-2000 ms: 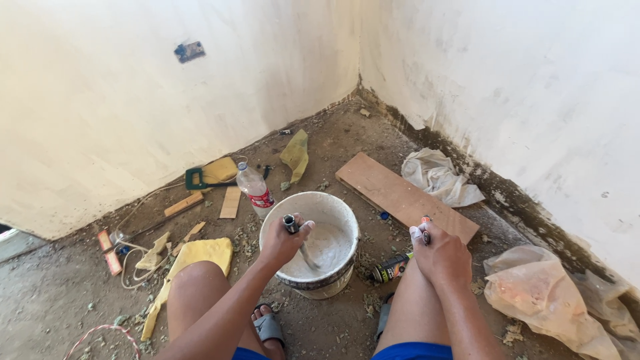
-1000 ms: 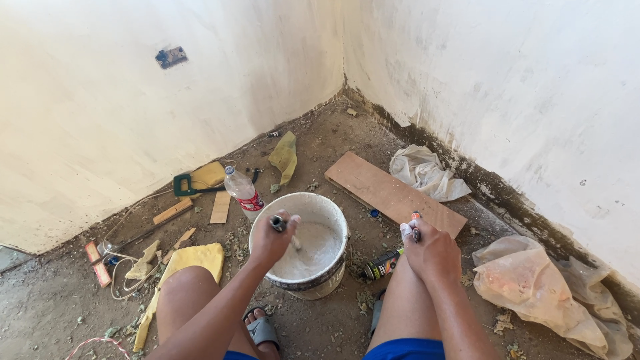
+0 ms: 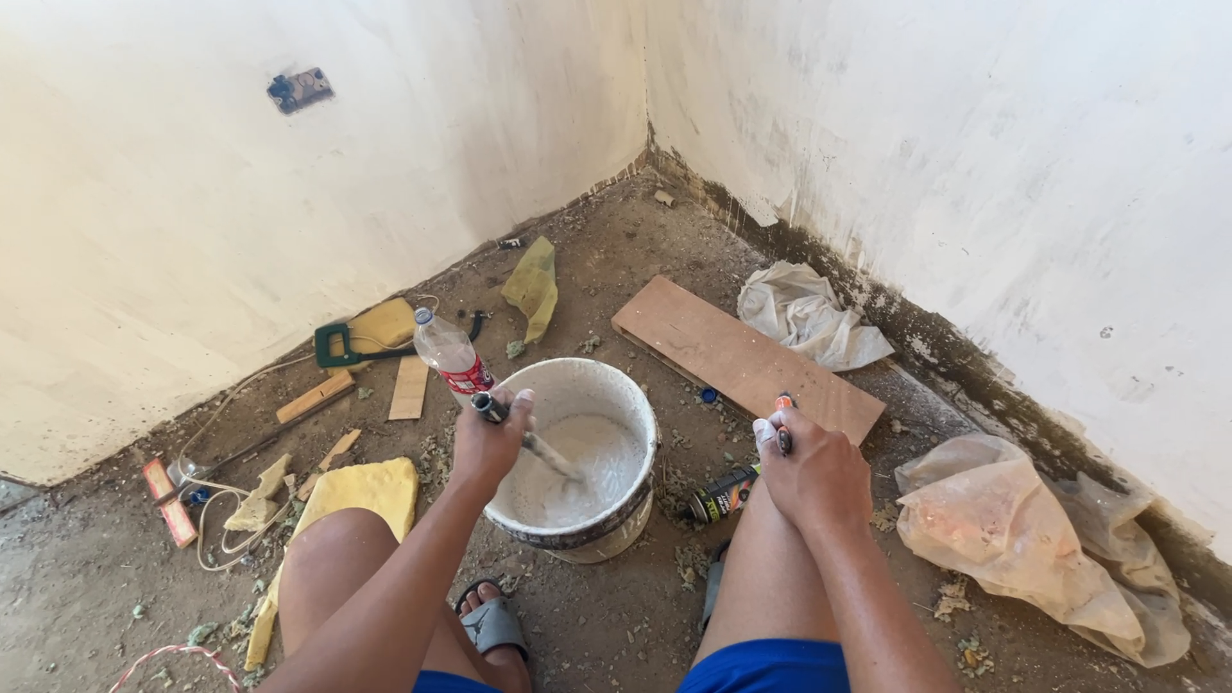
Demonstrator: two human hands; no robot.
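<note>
My left hand (image 3: 493,438) grips the dark-ended handle of a stirring tool (image 3: 551,454), whose lower end dips into whitish liquid in a round plastic bucket (image 3: 637,395). The tool's submerged end is hidden. My right hand (image 3: 813,462), with white smears on its fingers, is closed around a slim tool with a dark and orange handle (image 3: 784,438), above my right knee; its kind cannot be told. A clear plastic bottle with a red label (image 3: 452,356) stands just beyond the bucket, to the left. The spray can (image 3: 724,496) lies between the bucket and my right leg.
A wooden board (image 3: 741,351) lies beyond my right hand, beside crumpled plastic sheeting (image 3: 808,318). More plastic (image 3: 1011,539) is at right. A green-handled hacksaw (image 3: 337,345), wood pieces (image 3: 316,395), a pale cord (image 3: 207,520) and yellow foam (image 3: 371,491) lie left. Two walls meet ahead.
My left hand has shifted about the bucket's near left rim, and the tilt of the stirring tool has changed. My right hand stays over my knee with its tool.
</note>
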